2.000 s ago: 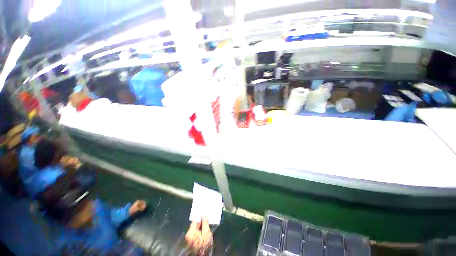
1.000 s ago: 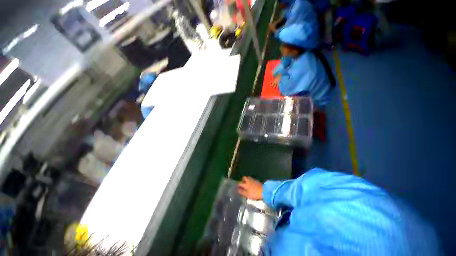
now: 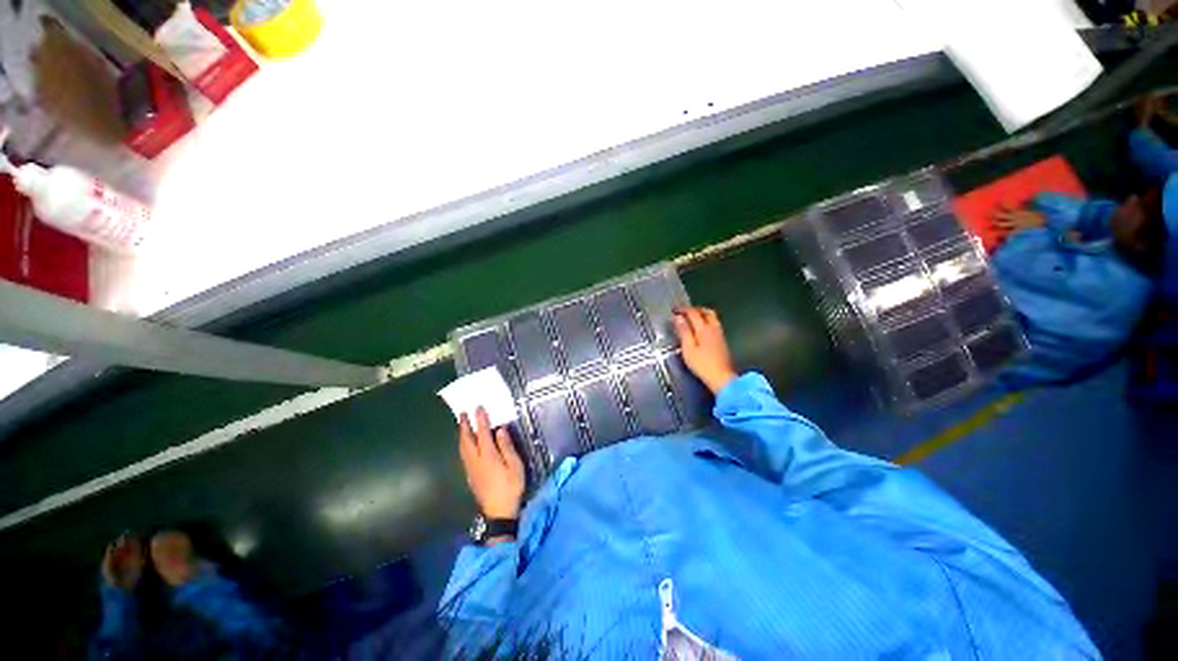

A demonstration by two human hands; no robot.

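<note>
A clear blister tray (image 3: 578, 364), perhaps several stacked, lies on the dark green bench before me, with two rows of oblong dark-looking pockets. My left hand (image 3: 494, 475), with a watch at the wrist, holds a white paper slip (image 3: 482, 396) by its lower edge over the tray's left end. My right hand (image 3: 704, 346) holds the tray's right edge near the far corner; its thumb is not clearly seen.
A stack of blister trays (image 3: 908, 291) stands to the right, beside a red sheet or tray (image 3: 1021, 200) and a person in blue. A grey post (image 3: 194, 338), white raised surface (image 3: 517, 91) and another person's hands (image 3: 149, 558) are at left.
The view has swung from along the line to down over the bench. Both my hands are now at the tray before me; the slip, held up earlier, is over its left end.
</note>
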